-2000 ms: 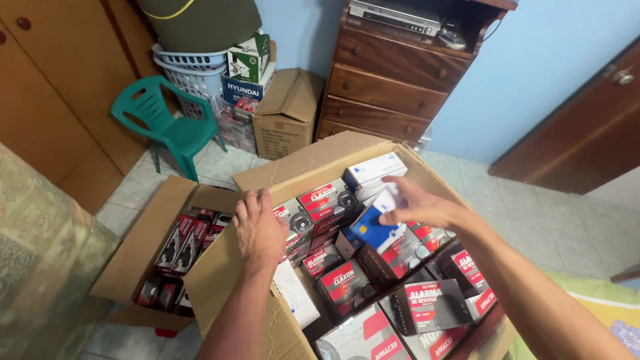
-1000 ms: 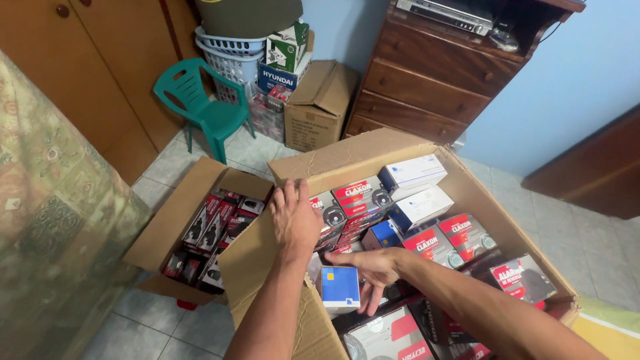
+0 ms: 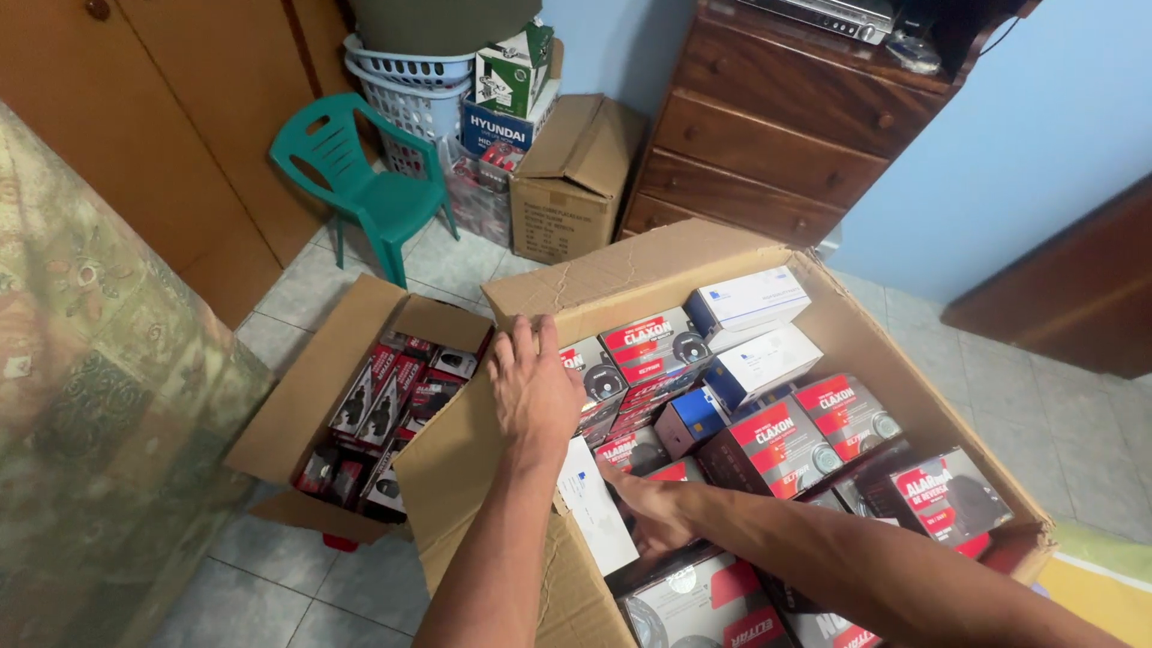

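A large open cardboard box (image 3: 621, 274) holds several horn and alarm boxes. My left hand (image 3: 535, 387) rests over its left edge, fingers bent near a horn box (image 3: 594, 382). My right hand (image 3: 652, 508) reaches down inside, against a long white box (image 3: 594, 508) standing along the left wall; its fingertips are partly hidden, so its grip is unclear. Two white-and-blue boxes (image 3: 749, 301) lie near the far corner, beside a blue-topped box (image 3: 693, 418). More horn boxes (image 3: 778, 445) sit in the middle, and a reverse alarm box (image 3: 949, 499) is at the right.
A smaller open carton (image 3: 306, 387) with red-and-black boxes stands on the floor at left. Beyond are a green plastic chair (image 3: 387, 202), laundry baskets (image 3: 409, 99), a closed carton (image 3: 571, 180) and a wooden dresser (image 3: 774, 126). A patterned curtain (image 3: 99, 405) hangs at far left.
My right hand has moved from the far boxes to the left side of the large box. The blue-and-white box it held a second ago now shows as a white box along the left wall.
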